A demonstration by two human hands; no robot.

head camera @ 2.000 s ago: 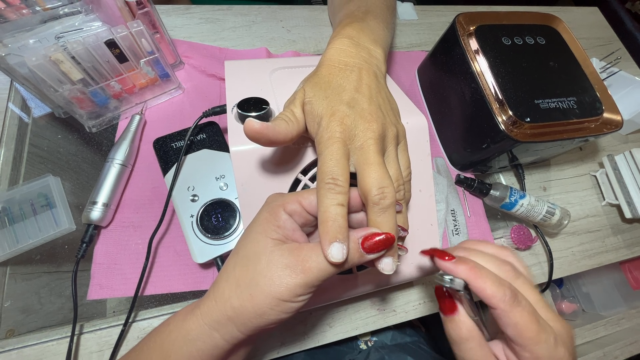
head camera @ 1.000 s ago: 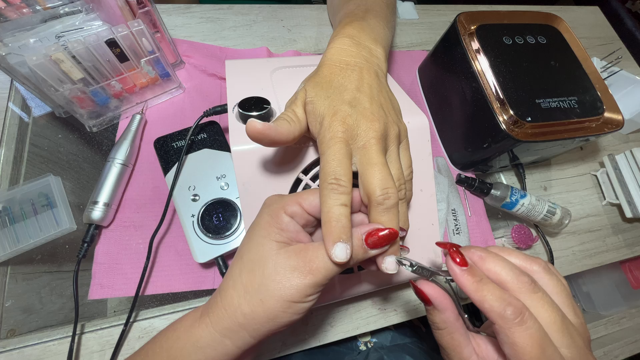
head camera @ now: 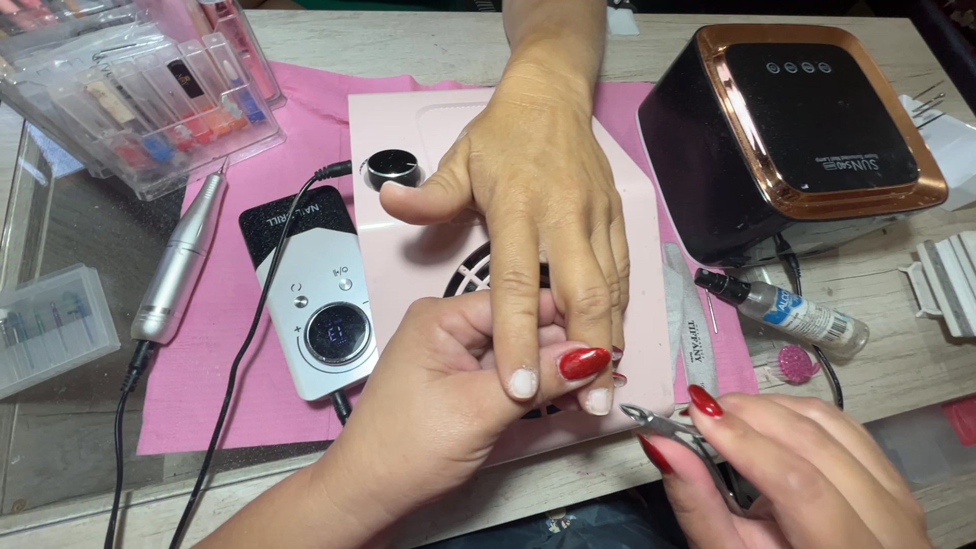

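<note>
My left hand (head camera: 457,381), with red nails, holds the fingers of another person's hand (head camera: 541,206); my thumb lies across the middle finger. That hand rests palm down over a pink nail dust collector (head camera: 427,259) with a fan grille. Its index and middle nails look whitish and bare, while shiny nails show partly on the other fingers. In my right hand (head camera: 785,465) is a pair of metal cuticle nippers (head camera: 686,435), their tip just right of the middle fingertip and apart from it.
Left are a nail drill control box (head camera: 313,297), its silver handpiece (head camera: 183,259), a bit case (head camera: 53,328) and a clear organizer (head camera: 160,99). On the right stand a black and copper nail lamp (head camera: 793,122), a spray bottle (head camera: 785,313), a nail file (head camera: 694,335) and buffer blocks (head camera: 949,282).
The nippers in my right hand went to the middle fingertip a second ago and are now a little to the right of it. My left hand has kept its hold.
</note>
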